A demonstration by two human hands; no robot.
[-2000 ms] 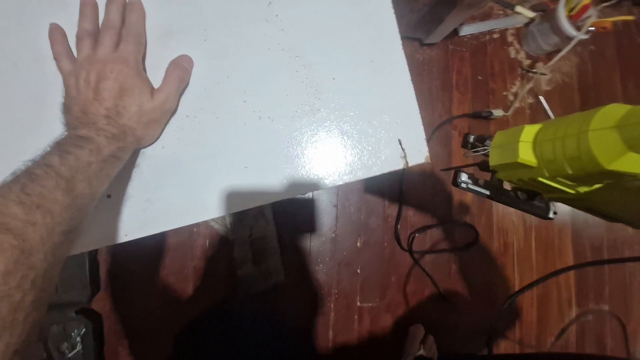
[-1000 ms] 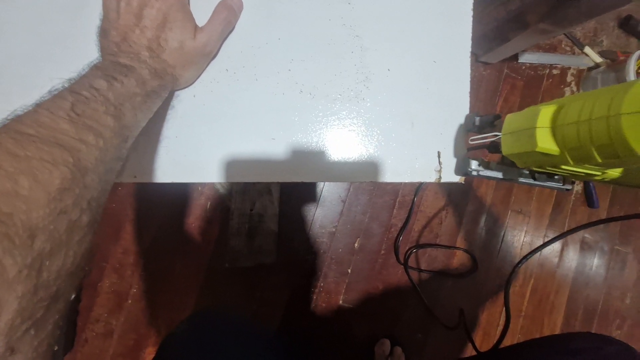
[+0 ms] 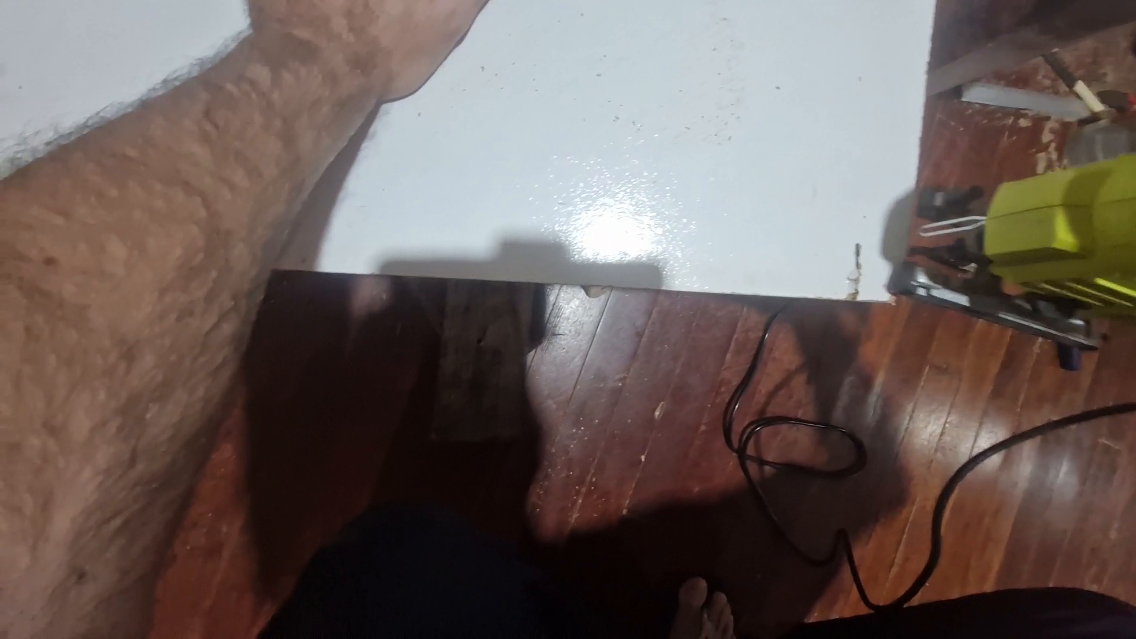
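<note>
My left hand (image 3: 382, 35) rests on a glossy white board (image 3: 666, 133); only its heel and wrist show, and the fingers are cut off by the top edge of the view. A yellow-green jigsaw (image 3: 1056, 222) is at the board's right edge, near the lower right corner, with its metal shoe (image 3: 994, 306) tilted and close to that corner. A short ragged cut (image 3: 857, 271) runs in the board by its near edge. My right hand is out of view, and whether it holds the jigsaw cannot be seen.
Black cable (image 3: 945, 506) loops over the reddish wooden floor (image 3: 621, 382) below the board. A bare foot (image 3: 701, 612) shows at the bottom. A pale strip (image 3: 1021, 100), a clear container (image 3: 1100, 142) and wood debris lie at the upper right. Shadows cover part of the floor.
The jigsaw, apart from the board two seconds ago, is now at its right edge. My left hand has slid mostly out of the top of the view, which has shifted.
</note>
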